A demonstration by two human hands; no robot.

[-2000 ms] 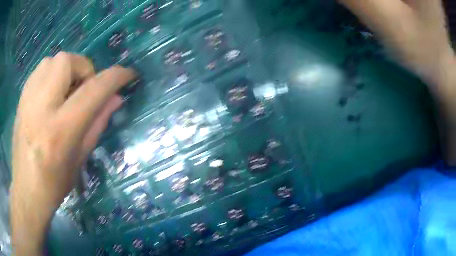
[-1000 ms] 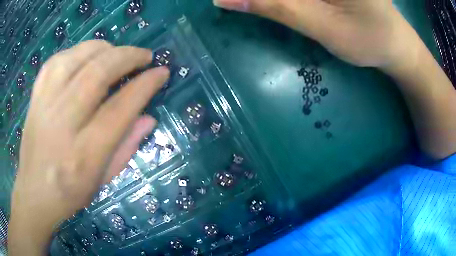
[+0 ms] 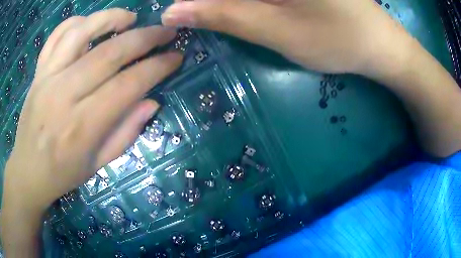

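Note:
A clear blister tray (image 3: 242, 93) fills the left and middle of the view, with small flex circuit assemblies in its pockets. One assembly's round end (image 3: 207, 101) shows bright dots, with a small square end (image 3: 229, 116) beside it. My left hand (image 3: 96, 90) lies over the tray, fingers spread and pointing right, the fingertips at a disc near the top. My right hand (image 3: 313, 35) reaches in from the right, its thumb tip close to my left fingertips. Its other fingers are cut off by the top edge, so any tool or part in it is hidden.
Small black gaskets (image 3: 331, 88) lie scattered on the dark green mat (image 3: 303, 131) right of the tray. A few more dark pieces show at the top right edge. Blue sleeve cloth (image 3: 364, 216) covers the bottom right. Dark ridged edges (image 3: 450, 30) stand at the far right.
My right hand has come left and down from the upper right to my left fingertips. My left hand has moved up slightly. The view has shifted and is sharper than at first.

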